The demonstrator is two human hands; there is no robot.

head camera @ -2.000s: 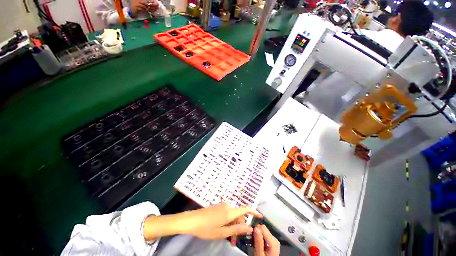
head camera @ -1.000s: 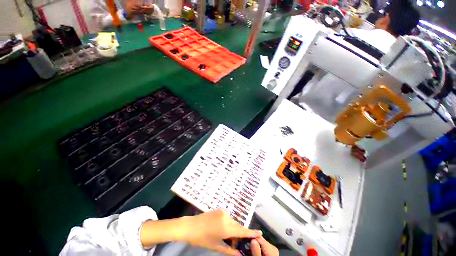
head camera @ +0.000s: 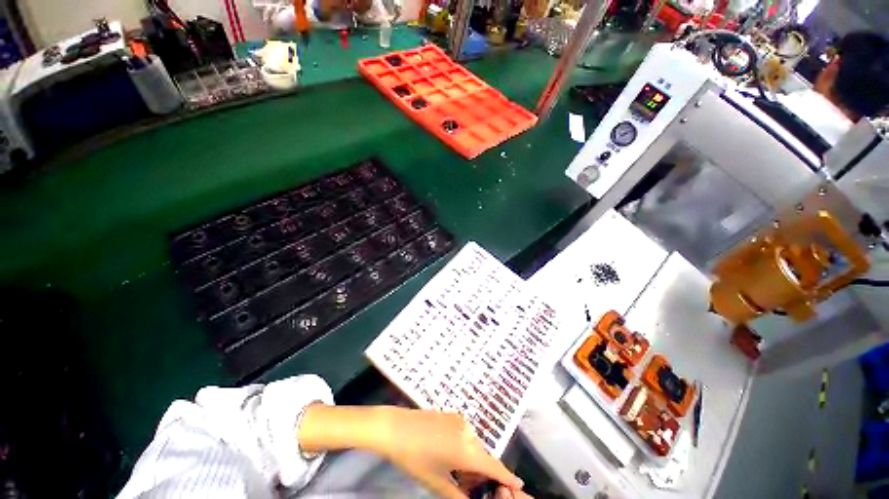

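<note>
My left hand (head camera: 444, 450) reaches in from the lower left in a pale striped sleeve, with its fingers on a small dark part (head camera: 480, 484) at the bottom edge. Of my right hand (head camera: 512, 492) only fingertips show beside that part, cut off by the edge. The white parts tray (head camera: 453, 341), with rows of tiny dark-red slivers, lies just beyond my left hand. Orange-brown fixture blocks (head camera: 624, 340) stand on the white bed to the right; two hold black parts (head camera: 669, 383). A paler redder block (head camera: 649, 420) is in front.
A black blister tray (head camera: 317, 258) lies on the green bench at left. An orange-red compartment tray (head camera: 450, 95) is behind it. The press head (head camera: 780, 273) is at right, beside a white control box (head camera: 634, 122). A thin dark stick (head camera: 698, 414) and loose black specks (head camera: 604, 273) lie on the bed.
The view has shifted, so the trays and press sit farther right. My hands have moved lower, and my right hand is now mostly out of the picture.
</note>
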